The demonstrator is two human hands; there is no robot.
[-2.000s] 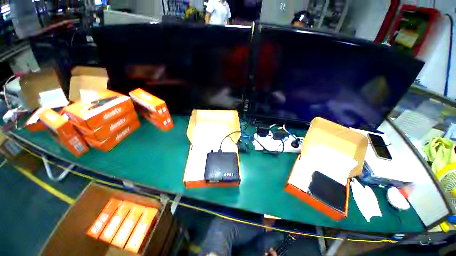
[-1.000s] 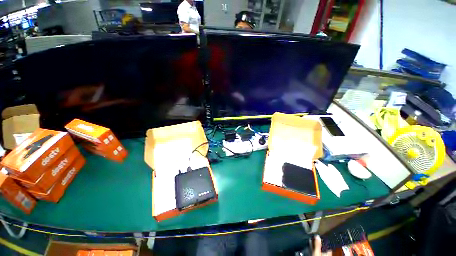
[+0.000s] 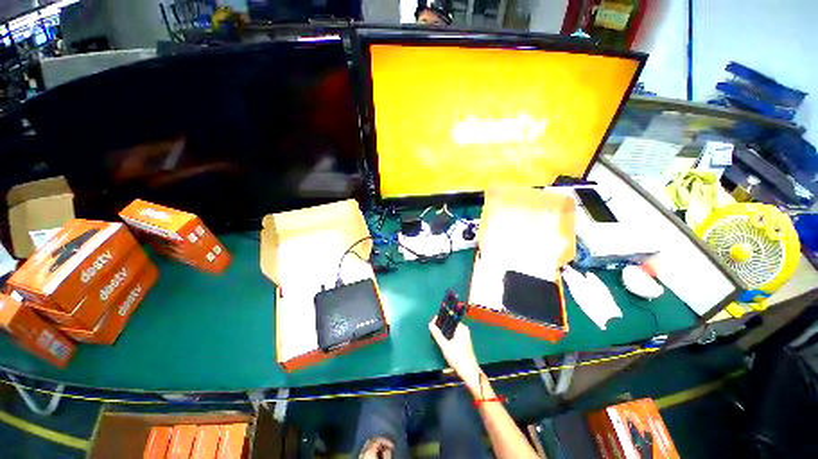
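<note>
My right hand (image 3: 458, 348) is held over the bench's front edge, closed around a slim black remote control (image 3: 450, 314) with small coloured buttons. My left hand (image 3: 377, 447) lies low over my lap, partly cut off by the bottom edge; its grip is unclear. Left of the remote, a black set-top box (image 3: 350, 315) with cables at its back sits in an open orange box (image 3: 300, 344). To the right, another black set-top box (image 3: 534, 298) lies in a second open orange box (image 3: 517, 324). The right monitor (image 3: 502, 125) shows a yellow-orange screen with a white logo.
Closed orange boxes (image 3: 82, 273) are stacked at bench left. An open carton (image 3: 118, 434) below holds more. A power strip (image 3: 436, 244) lies behind. At right are a phone (image 3: 595, 204), white wrap (image 3: 593, 298), a round white object (image 3: 641, 281), and a yellow fan (image 3: 750, 251).
The right monitor has gone from dark to the lit logo screen. My right hand has come up from the bottom edge to the bench with the remote. The view has turned right.
</note>
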